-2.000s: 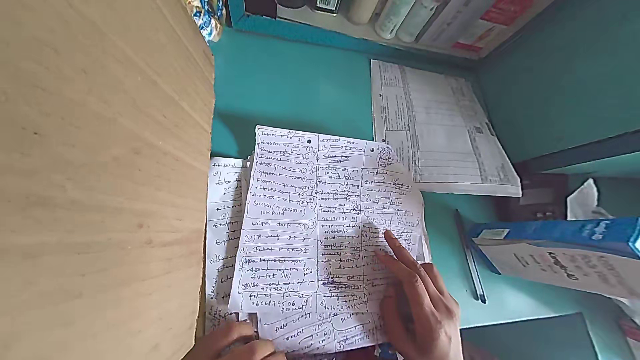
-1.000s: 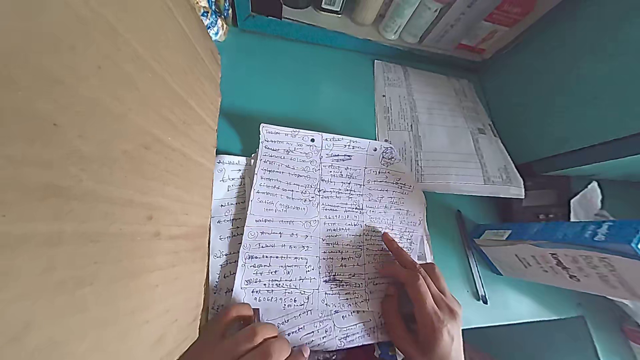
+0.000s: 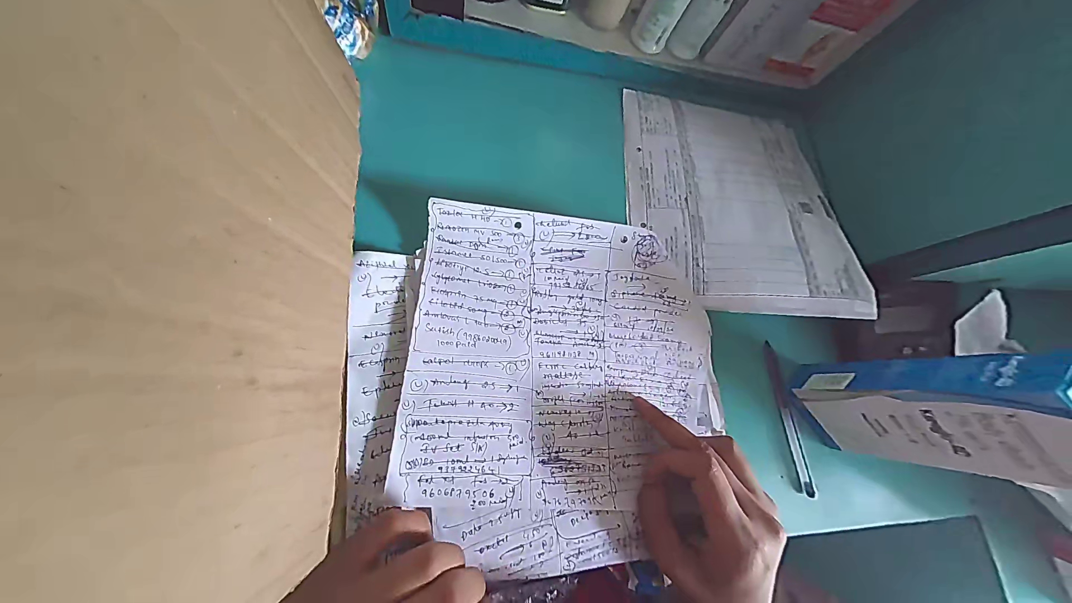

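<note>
A stack of handwritten paper sheets (image 3: 469, 377) lies on the teal surface, its top sheet ruled into columns with many lines crossed out. My right hand (image 3: 712, 511) rests on the right part of the sheet, index finger extended onto the right-hand column, other fingers curled. At the sheet's lower left corner, my left hand (image 3: 402, 561) has its fingers bent around a small dark piece at the paper's edge; whether it grips that or the paper is unclear. Another written sheet (image 3: 377, 335) shows from beneath at the left.
A cardboard panel (image 3: 167, 293) stands along the left. Printed forms (image 3: 745, 201) lie at upper right. A pen (image 3: 787, 427) lies beside a blue and white box (image 3: 938, 402). Bottles (image 3: 662, 25) stand on a shelf at the top. A dark flat object (image 3: 896, 561) sits at lower right.
My left hand's fingers have shifted slightly at the sheet's lower left corner. My right index finger has stayed on the right-hand column, moving a little down the page from two seconds ago.
</note>
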